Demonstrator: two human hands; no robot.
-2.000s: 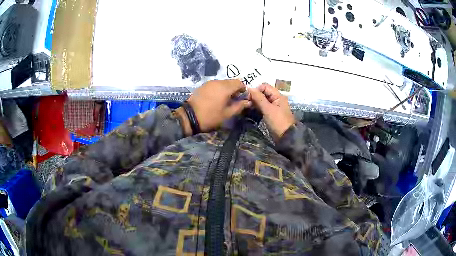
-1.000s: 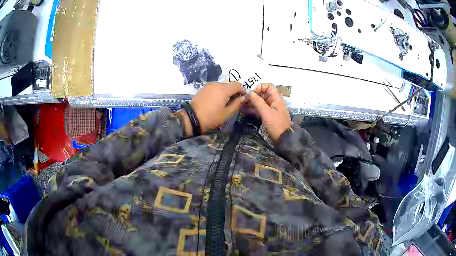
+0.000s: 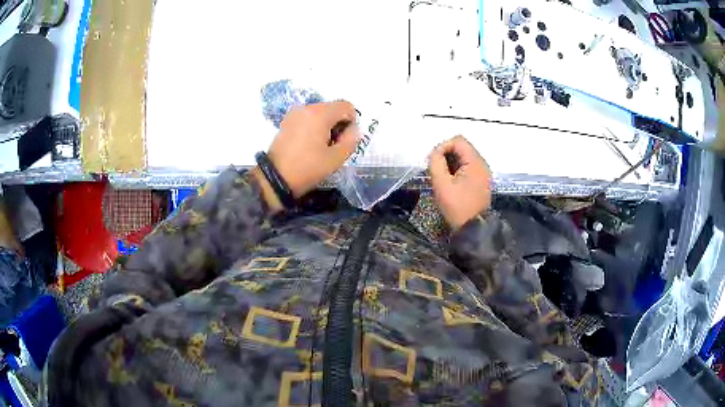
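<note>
A clear plastic bag (image 3: 374, 179) with dark handwriting hangs at the table's front edge, one corner pointing down. My left hand (image 3: 314, 147) is closed on its upper left side, beside the writing. My right hand (image 3: 463, 181) has curled fingers, with thumb and forefinger pinched at the bag's right edge; the thin film is faint there. The bag is spread between my hands. A bundle of small dark items in clear plastic (image 3: 288, 97) lies on the white table (image 3: 207, 87) behind my left hand, which partly covers it.
A white sewing machine (image 3: 572, 63) stands at the back right. A brown strip (image 3: 115, 87) crosses the table at left. A red stool (image 3: 86, 226) stands below left. Dark cloth (image 3: 540, 226) lies below the table at right. Another clear bag (image 3: 672, 334) is at the lower right.
My hands were together at the table edge and have moved apart, the left one leftward and the right one rightward. The marked bag is now spread and partly hanging between them.
</note>
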